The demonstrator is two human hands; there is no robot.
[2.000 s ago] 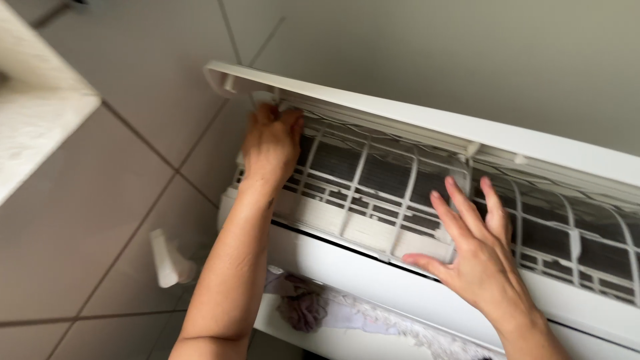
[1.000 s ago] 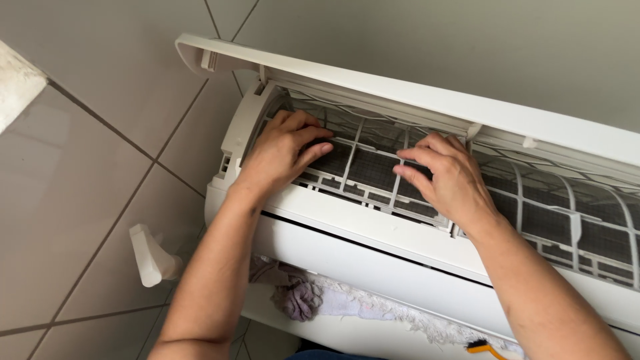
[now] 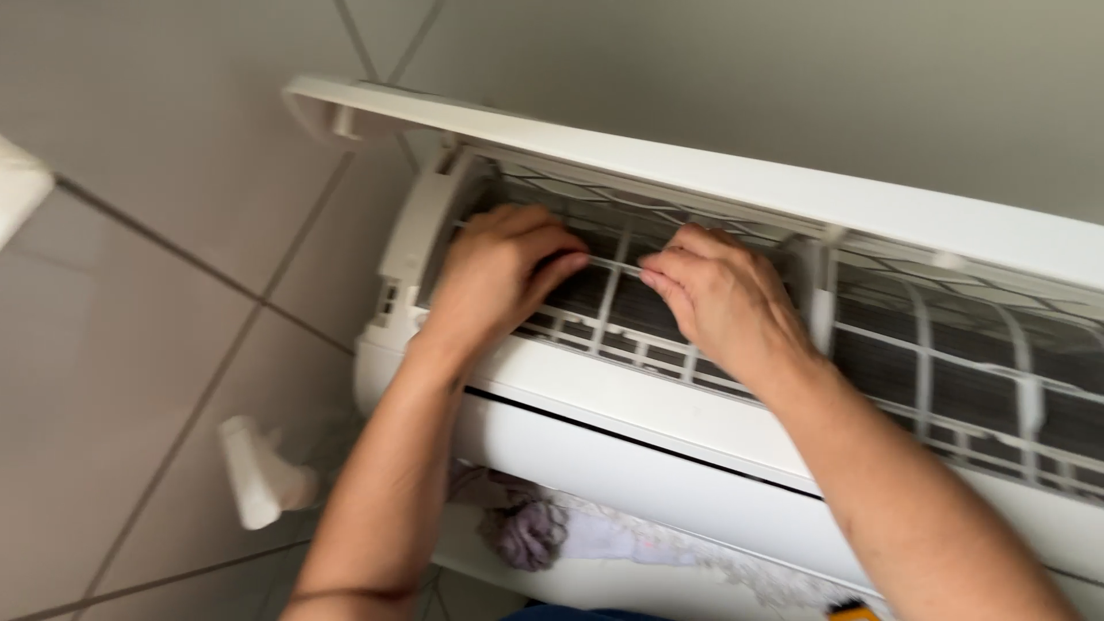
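A white wall-mounted air conditioner (image 3: 655,440) has its front panel (image 3: 690,168) lifted, baring the dark interior. My left hand (image 3: 509,267) lies over the left end of the left mesh air filter (image 3: 614,280), its fingers curled on the white plastic frame. With thumb and fingertips, my right hand (image 3: 716,285) pinches a crossbar of the same filter further right. Beyond the divider, the right air filter (image 3: 949,354) sits in its bay. Where my left fingertips meet the filter is partly hidden.
Under the unit, a crumpled purple cloth (image 3: 530,526) lies on a white surface (image 3: 483,539). A white wall fitting (image 3: 259,474) juts out at lower left. An orange object (image 3: 852,611) shows at the bottom edge. Tiled wall (image 3: 155,345) borders the unit's left end.
My right hand has gone from spread fingers near the divider to a pinch on the left filter's frame. My left hand has come down from the unit's upper left corner onto the filter.
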